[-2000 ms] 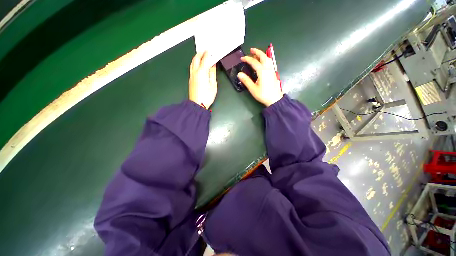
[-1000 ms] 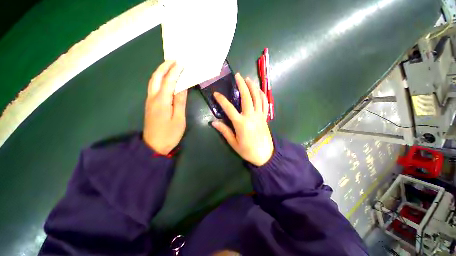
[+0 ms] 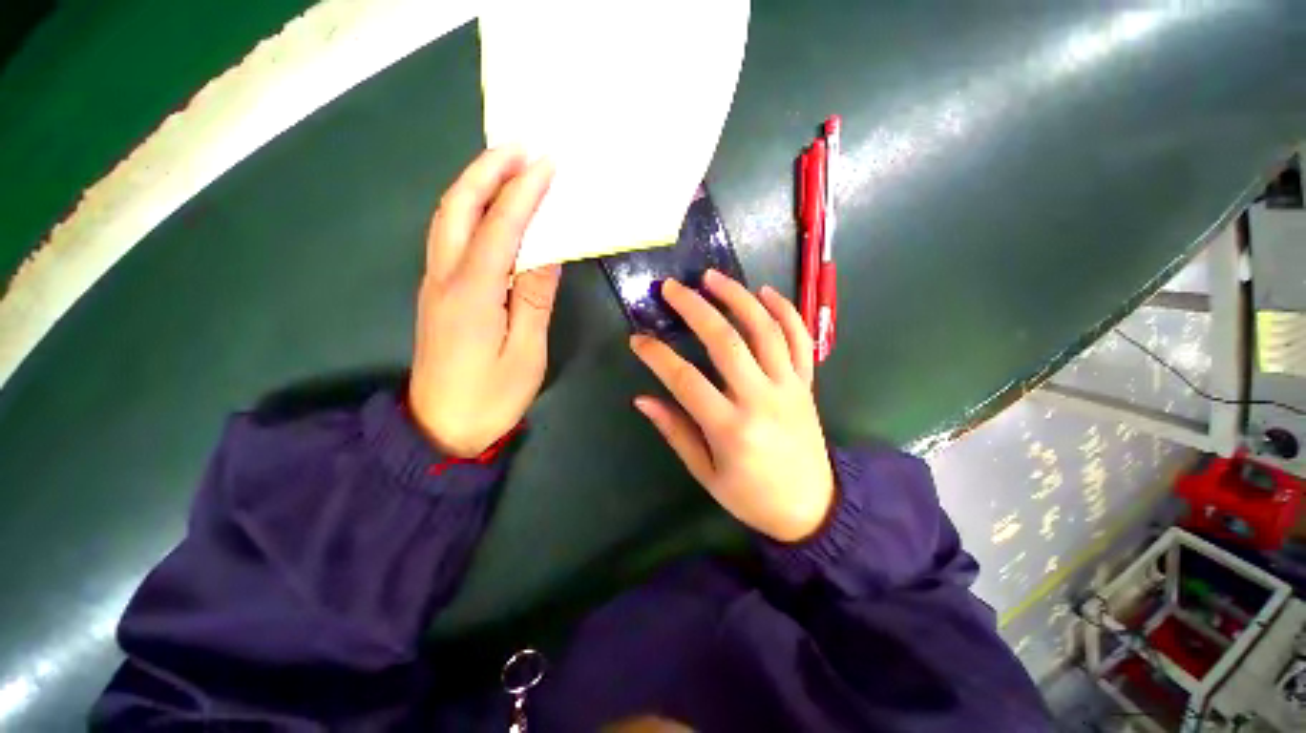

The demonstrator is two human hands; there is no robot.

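Observation:
A white sheet with a thin yellow edge (image 3: pixel 616 122) is at the upper middle, cut off by the top of the picture. My left hand (image 3: pixel 487 308) holds its lower left corner between thumb and fingers. A black smartphone (image 3: pixel 685 265) lies on the dark green bench, its upper part hidden under the sheet. My right hand (image 3: pixel 745 401) is open, palm down, with fingertips on or just over the phone's lower part; contact cannot be told. Red and white pens (image 3: pixel 816 236) lie side by side just right of the phone.
The dark green bench (image 3: pixel 1003 201) curves across the view. A cream edge rail (image 3: pixel 186 151) and a brighter green conveyor strip (image 3: pixel 86 86) are at the upper left. Beyond the bench edge at the lower right are a red stool (image 3: pixel 1239 501) and a white frame (image 3: pixel 1189 616) on the floor.
The view has come closer and shifted. The sheet now covers the phone's upper part, where a lit purplish area showed before. My left hand still holds the sheet; my right hand stays by the phone.

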